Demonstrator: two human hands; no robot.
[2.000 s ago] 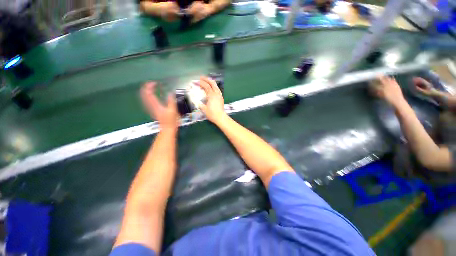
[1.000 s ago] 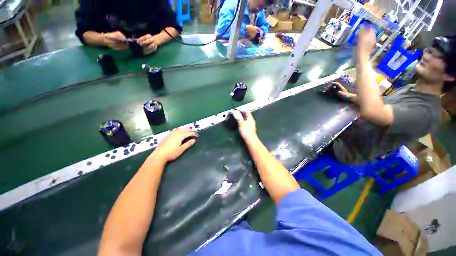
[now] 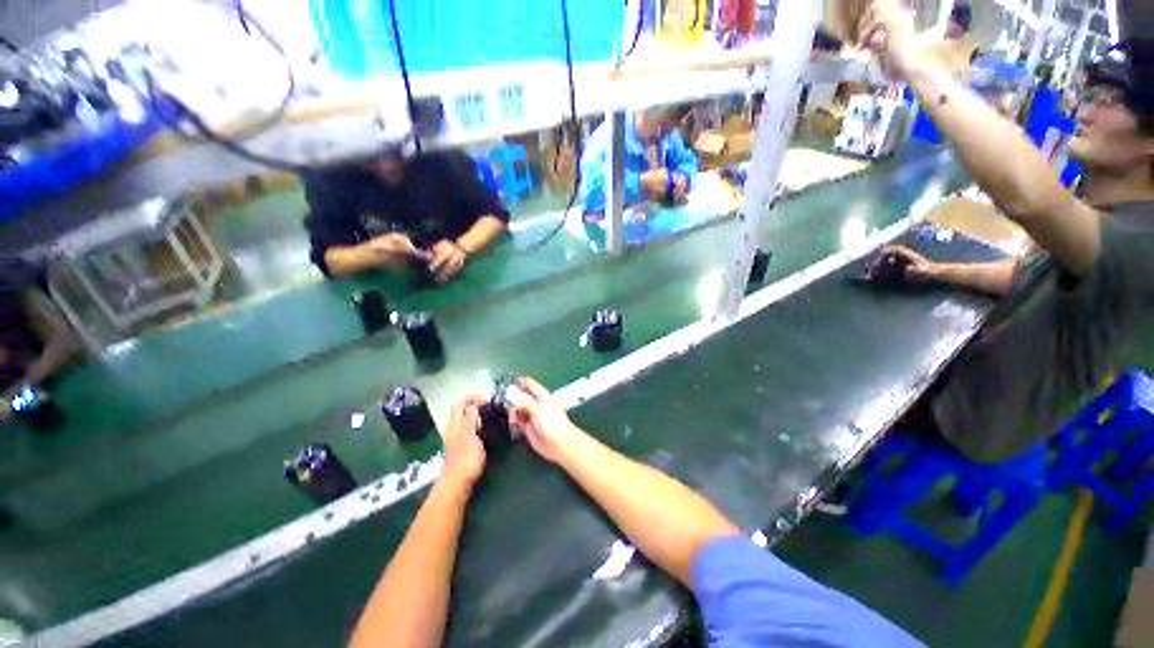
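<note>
A black cylindrical housing (image 3: 495, 420) stands on the dark bench mat close to the white rail, between my hands. My left hand (image 3: 465, 441) holds its left side. My right hand (image 3: 540, 418) has its fingers at the top and right side of the same housing, where small pale parts show at the open end. My fingers hide much of it, and I cannot tell the wires apart. Other black housings stand on the green belt: one at the rail (image 3: 318, 471), one beside it (image 3: 406, 414), and one farther right (image 3: 606, 330).
The white rail (image 3: 272, 542), with dark spots, runs diagonally between belt and bench, with a white post (image 3: 763, 165) rising from it. A person sits across the belt; another at right has a hand on the bench. A white scrap (image 3: 614, 560) lies near my right forearm.
My hands have come together on the housing that my right hand held near the rail; my left hand has left the rail. The view has tilted up. The right-hand person's arm is stretched upward.
</note>
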